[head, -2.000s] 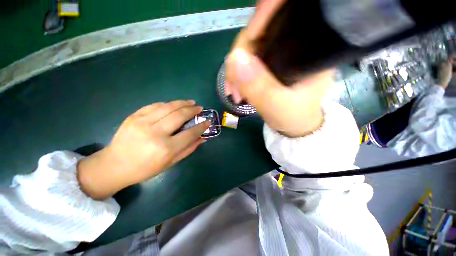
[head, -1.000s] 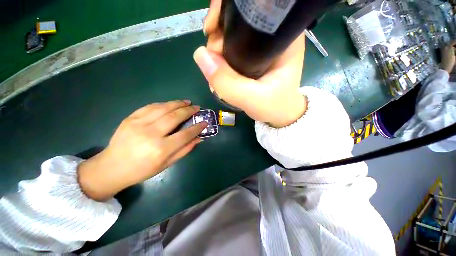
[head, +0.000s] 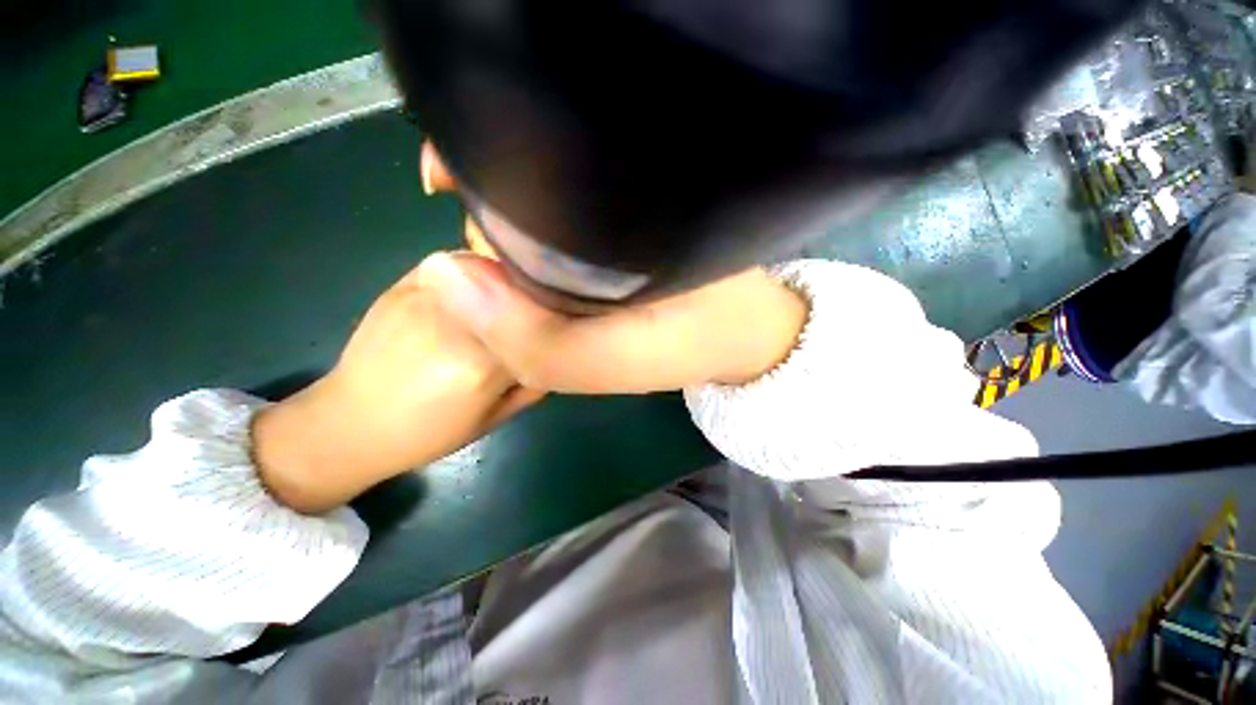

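Observation:
The electric screwdriver (head: 716, 138) is a large, blurred black cylinder close to the camera, covering the upper middle of the view. My right hand (head: 606, 338) is closed around it; part of a pale label shows at its lower edge. My left hand (head: 406, 379) rests low on the dark green bench mat, partly behind my right hand. Its fingertips are hidden, and so are the watch housing, its battery and the driver tip. Whether my left fingers still touch the housing cannot be seen.
Another housing (head: 101, 101) with a battery (head: 134, 62) lies on the green conveyor belt behind the pale metal rail (head: 207, 152). Clear trays of parts (head: 1136, 165) are at the right, near another person's sleeve (head: 1212, 317). The black power cord (head: 1047, 464) runs off right.
The screwdriver and my right hand have moved left, over my left hand, and now cover the housing and battery. My left wrist has shifted slightly right and up.

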